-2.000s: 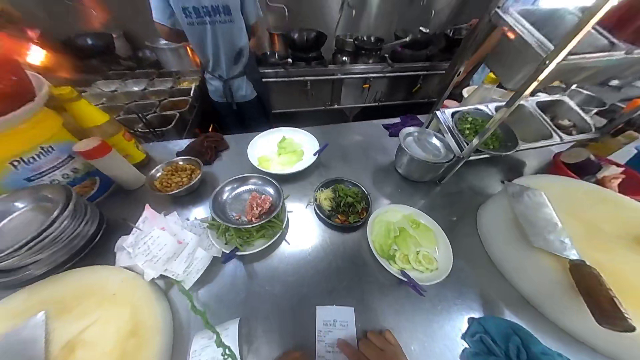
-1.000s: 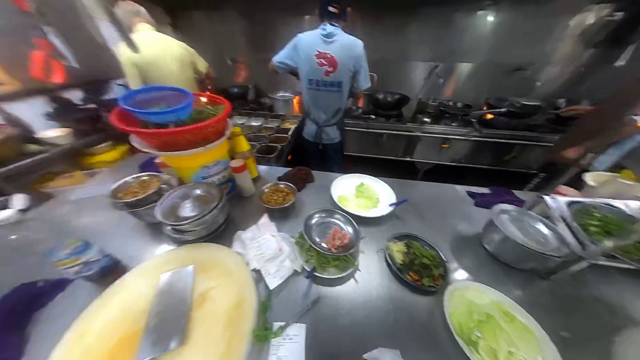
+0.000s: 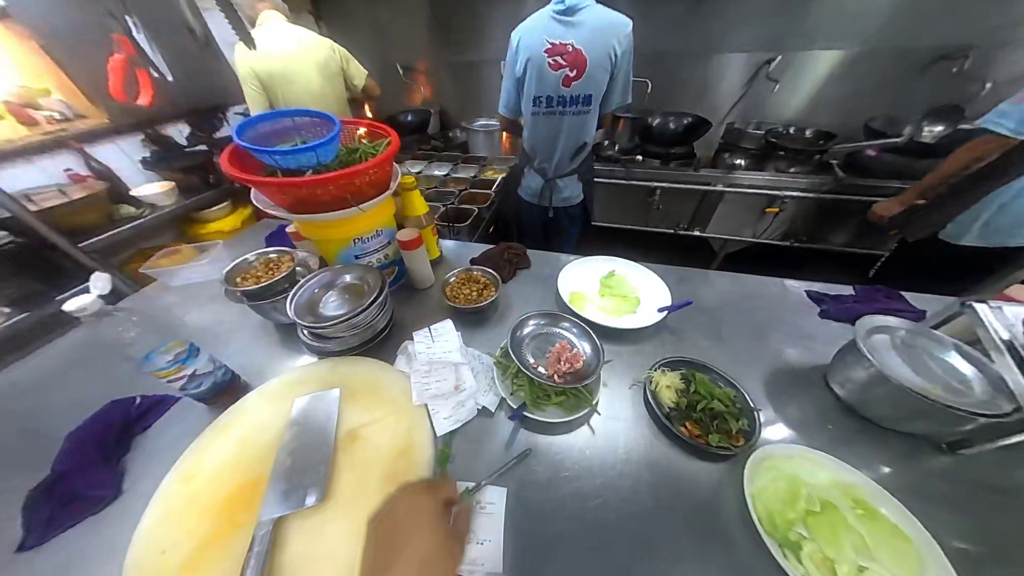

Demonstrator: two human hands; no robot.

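My left hand (image 3: 420,528), blurred, is over the right edge of the round chopping board (image 3: 376,416). Its fingertips reach the near end of a slender metal tool (image 3: 500,470) above a paper slip (image 3: 486,528); whether they grip it is unclear. A cleaver (image 3: 302,452) lies flat on the board. Crumpled printed slips (image 3: 444,376) lie beyond. A steel bowl of pinkish meat (image 3: 556,348) rests on a plate of green beans (image 3: 548,404). To its right are a dark dish of leafy greens (image 3: 704,408) and a white plate of pale green leaves (image 3: 832,512). My right hand is out of view.
Stacked steel bowls (image 3: 340,308), a yellow tub (image 3: 360,240) under colanders and a plastic bottle (image 3: 192,372) stand left. A white plate (image 3: 616,292) and lidded pot (image 3: 920,376) stand farther back and right. Three people are near the stoves.
The view has swung left, bringing the left board and cleaver fully in. Two seconds ago fingers lay on a paper slip; now one hand is at the slender tool, which lay uncovered a second ago.
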